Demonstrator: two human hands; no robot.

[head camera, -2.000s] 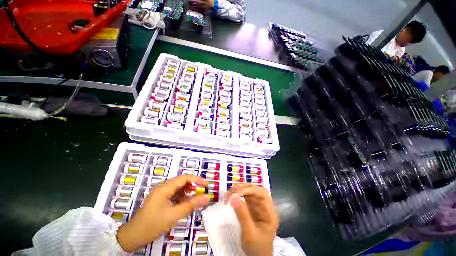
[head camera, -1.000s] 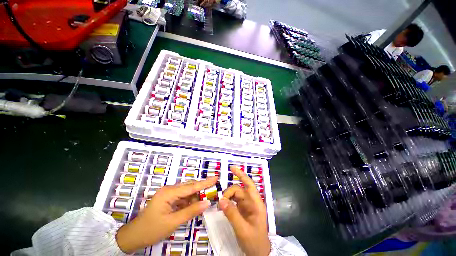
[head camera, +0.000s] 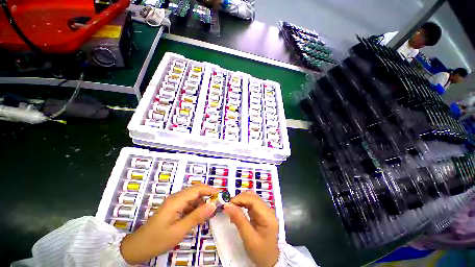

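Observation:
My left hand (head camera: pixel 169 221) holds a small cylindrical component (head camera: pixel 220 199) between thumb and fingers, its dark round end turned up to the right. My right hand (head camera: pixel 255 224) touches the component's right side with thumb and finger. A white sheet (head camera: pixel 227 239) hangs under the right thumb, over the near tray. The near white tray (head camera: pixel 111 190) lies under both hands; its left columns hold mostly silver parts with some yellow, its right columns black and red ones. My hands hide part of its middle.
Stacked white trays (head camera: pixel 208 142) with similar parts stand behind. A tall clear stack with dark parts (head camera: pixel 385 151) stands at right. A red-orange bin (head camera: pixel 52 26) sits on a metal box (head camera: pixel 107 52) at upper left. A white cabled tool (head camera: pixel 23 112) lies left. People (head camera: pixel 424 39) are at upper right.
The component has turned so its dark end shows. My right fingers, spread a second ago, have closed in against it. The white sheet remains under my right hand.

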